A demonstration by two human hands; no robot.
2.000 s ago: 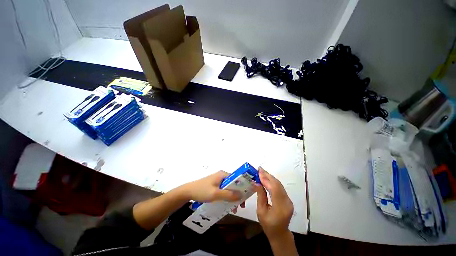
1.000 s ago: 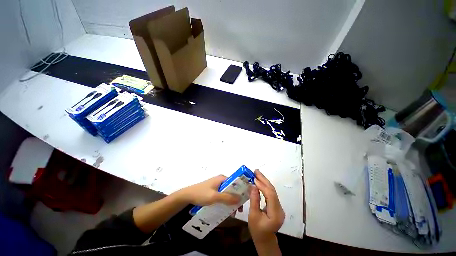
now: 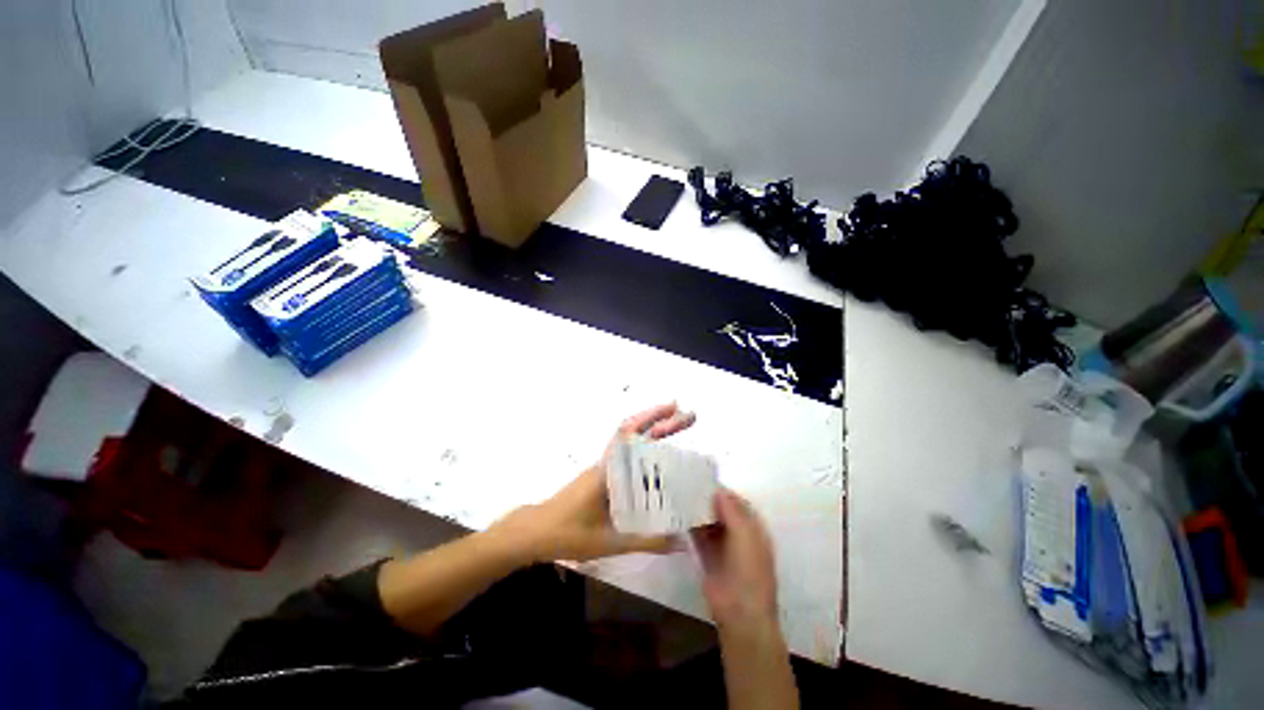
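Observation:
A retail box (image 3: pixel 663 488) is held over the table's front edge, its pale printed face with small dark marks turned to me, slightly blurred. My left hand (image 3: pixel 589 511) holds it from the left, with fingers showing above its top edge. My right hand (image 3: pixel 738 555) is at its lower right corner, blurred, with the fingertips partly hidden by the box. The blue sides of the box are not visible now.
Two blue-edged stacks of packed boxes (image 3: pixel 333 308) stand at left. Behind are a yellow packet (image 3: pixel 379 218), a brown carton (image 3: pixel 516 153) and a black phone-like rectangle (image 3: pixel 653 201). Black cables (image 3: pixel 932 250), flat box blanks (image 3: pixel 1056 541) and a kettle (image 3: pixel 1178 340) are at right.
The box has turned from a slanted, lengthwise pose to one with its pale face towards me. My left fingers now show above it, and my right hand has shifted to its lower right corner.

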